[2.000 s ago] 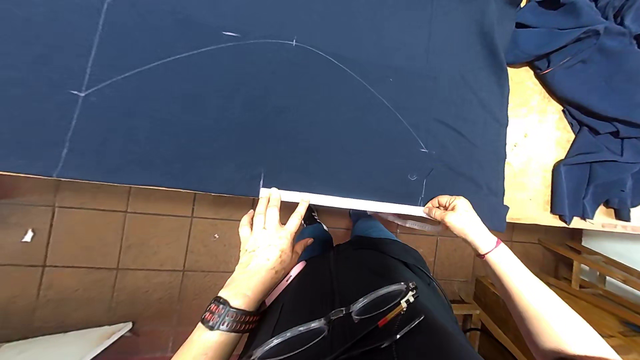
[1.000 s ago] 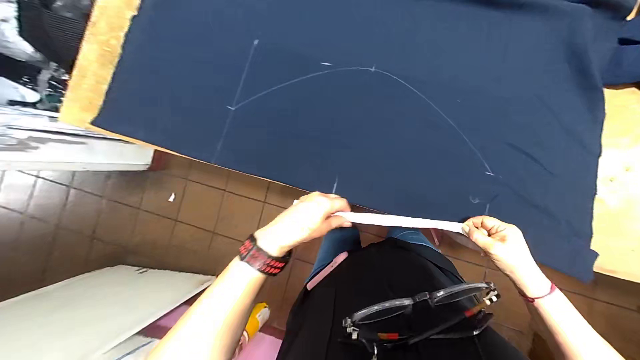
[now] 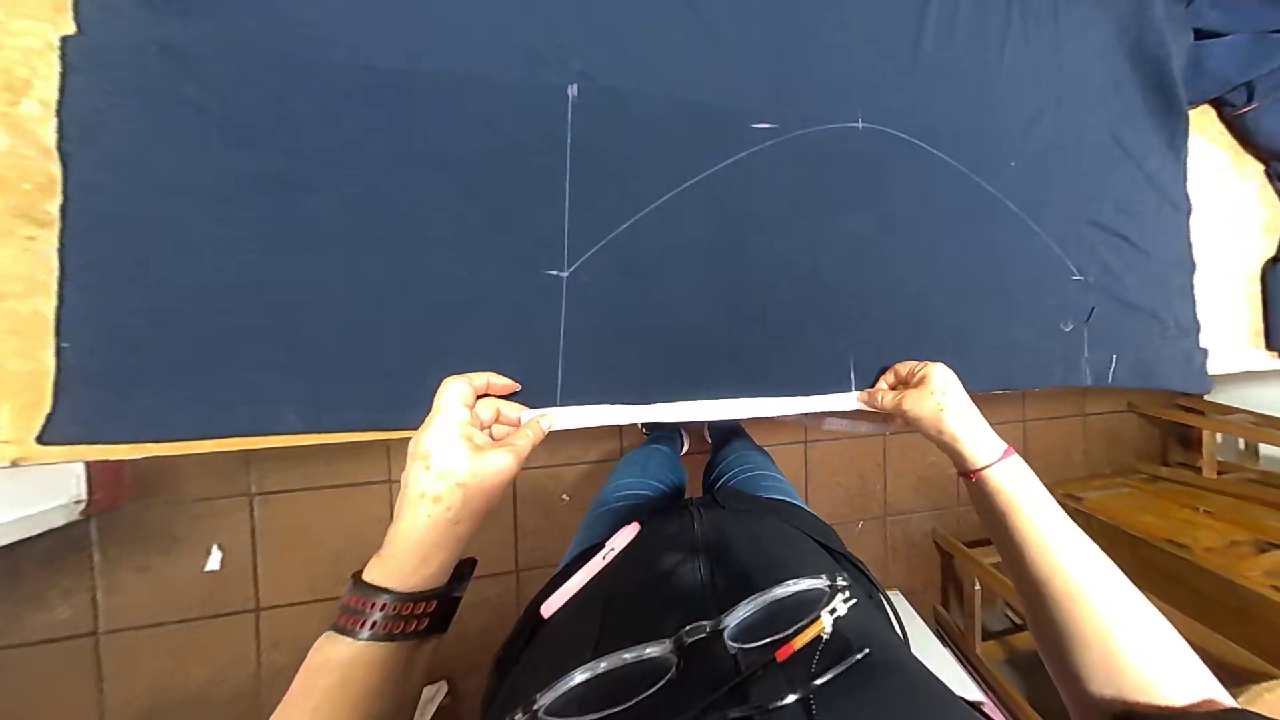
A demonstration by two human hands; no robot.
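Note:
Dark navy fabric (image 3: 320, 220) lies spread with chalk lines on it: a long curve, a vertical line at the curve's left end and short marks near the front edge. A white strip, perhaps a measuring tape (image 3: 700, 410), is stretched along that front edge. My left hand (image 3: 470, 430) pinches its left end between thumb and fingers, just left of the vertical line's foot. My right hand (image 3: 925, 400) pinches the strip at a short chalk mark by the edge. Below my right hand a translucent length hangs, partly hidden.
The wooden table (image 3: 25, 250) shows around the fabric. More navy fabric (image 3: 1240, 60) is bunched at the far right. Wooden furniture (image 3: 1180, 520) stands lower right. Eyeglasses (image 3: 690, 640) hang at my chest, over a black garment. Below is a brown tiled floor (image 3: 330, 510).
Both hands have moved left along the fabric's front edge with the strip. The right hand is now at the chalk mark where the left hand was. The view has shifted.

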